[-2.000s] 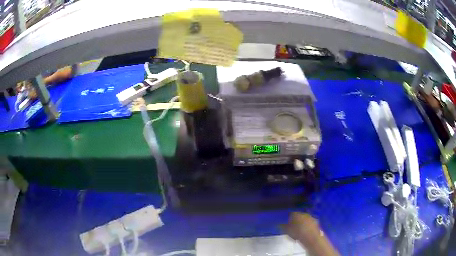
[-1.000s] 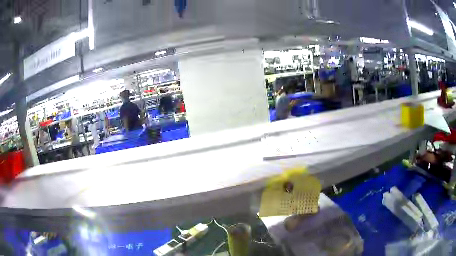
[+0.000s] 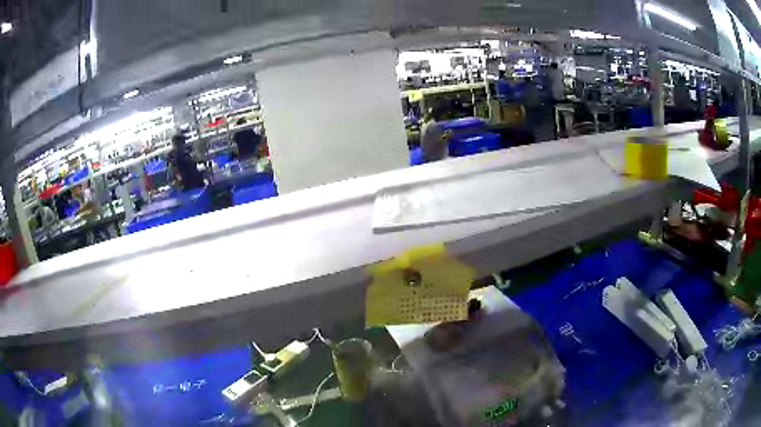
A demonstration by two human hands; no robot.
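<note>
Neither of my hands is in the picture. The grey-white bench tester (image 3: 501,367) is nearest in front of me at the bottom, its green digits lit and its lower part cut off by the edge. A yellow card (image 3: 420,288) hangs from the shelf edge in front of the tester's back. A yellow cylinder (image 3: 353,367) stands left of the tester. A small white socket strip (image 3: 267,370) lies further left with thin white cords. Several white power strips (image 3: 641,317) lie at the right, with blurred cords below them.
A long white overhead shelf (image 3: 209,250) crosses the view. It bears a flat pale sheet (image 3: 467,200), a yellow tape roll (image 3: 647,159) and a red object (image 3: 713,129). Blue sheets cover the bench. Red bins stand at the right. People and blue-covered benches are beyond a white panel (image 3: 330,117).
The view has tilted up from the bench to the shelf and hall, then shifted slightly right. A hand seen low at right of centre two seconds ago is out of the picture.
</note>
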